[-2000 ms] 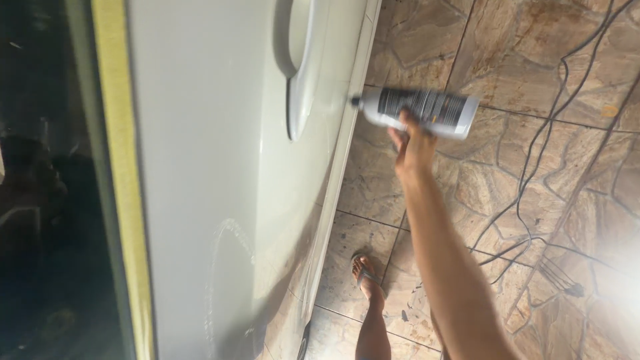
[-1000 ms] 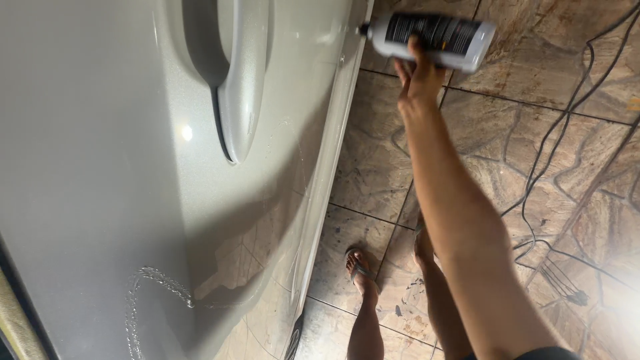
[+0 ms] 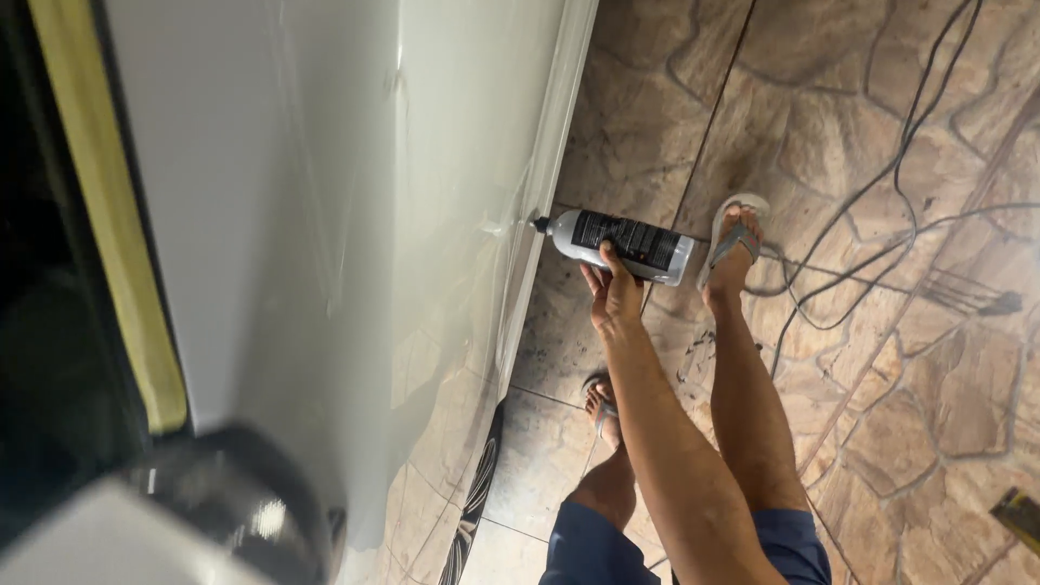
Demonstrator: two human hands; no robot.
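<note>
My right hand [image 3: 616, 288] is closed around a gray plastic squeeze bottle [image 3: 626, 245] with a black printed label. The thumb lies over the label, and the fingers go partly out of sight beneath the bottle. Held nearly level, the bottle points its black nozzle left at the lower part of a pale, glossy car body panel [image 3: 455, 203]. A small whitish smear or reflection shows on the panel by the nozzle; I cannot tell which. Thin pale streaks run along the panel further left. My left hand is out of view.
Yellow tape [image 3: 114, 219] edges the dark window at left. A blurred side mirror [image 3: 219, 504] fills the lower left corner. Part of a wheel [image 3: 475, 496] shows below the panel. Dark cables [image 3: 902, 154] loop over the stone-patterned tiles [image 3: 934, 390]. My sandaled feet [image 3: 735, 236] stand near the car.
The view has shifted along the car: the door handle has left it and the side mirror has come in. My right hand still holds the bottle, its nozzle now close to the lower panel.
</note>
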